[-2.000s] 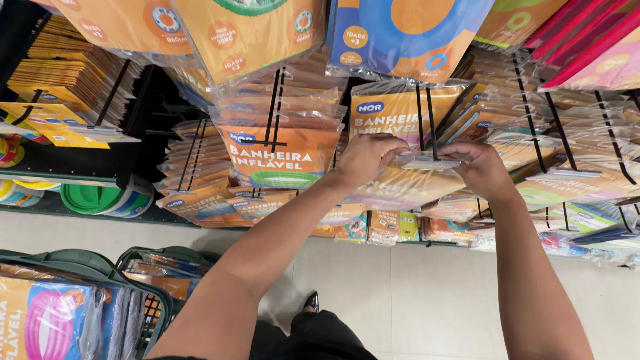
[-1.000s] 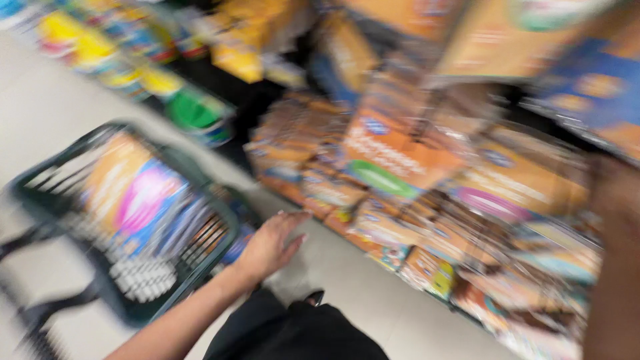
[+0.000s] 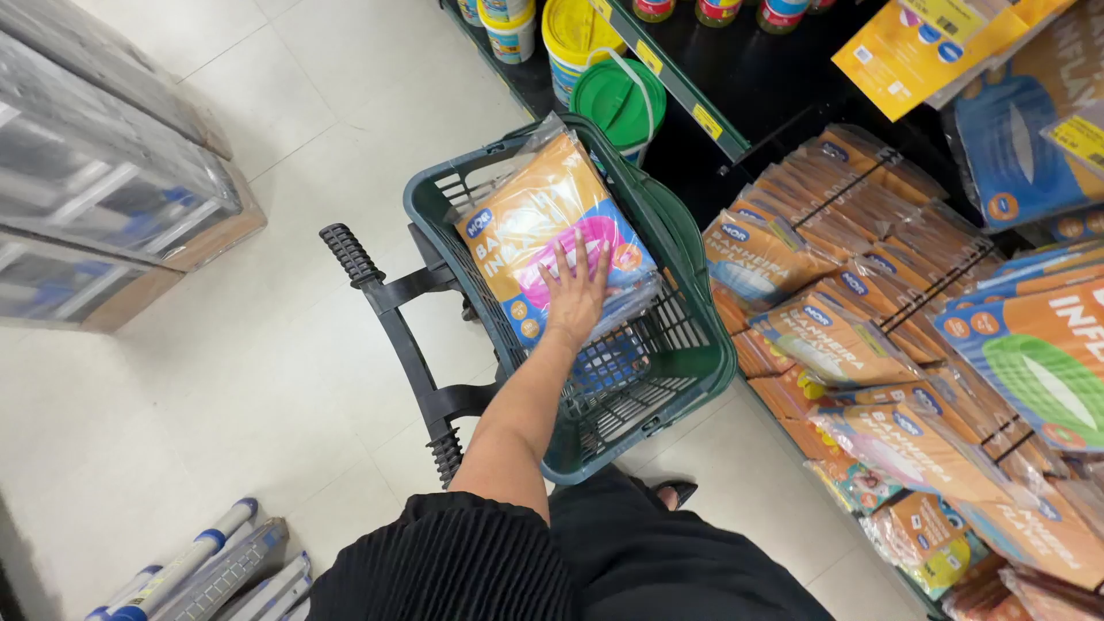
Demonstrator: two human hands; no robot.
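Note:
My left hand (image 3: 576,289) lies spread, palm down, on the top one of several plastic-wrapped inflatable tub packages (image 3: 509,220), orange and blue with a pink oval. The stack rests at the far left part of a dark green plastic shopping basket (image 3: 724,362), which has a black push handle (image 3: 401,345) on its left side. At the basket's near end its latticed bottom shows. My right hand is out of view.
Packaged inflatables (image 3: 837,336) hang on black hooks at the right. Tubs with yellow and green lids (image 3: 618,103) stand by the shelf edge (image 3: 681,82). Wrapped boxes (image 3: 112,190) stand at the left, and white poles with blue ends (image 3: 190,561) at the lower left.
My left hand has left the hanging packages and now lies on those in the basket. My right hand, earlier at the hooks, has gone out of view. The view has swung left.

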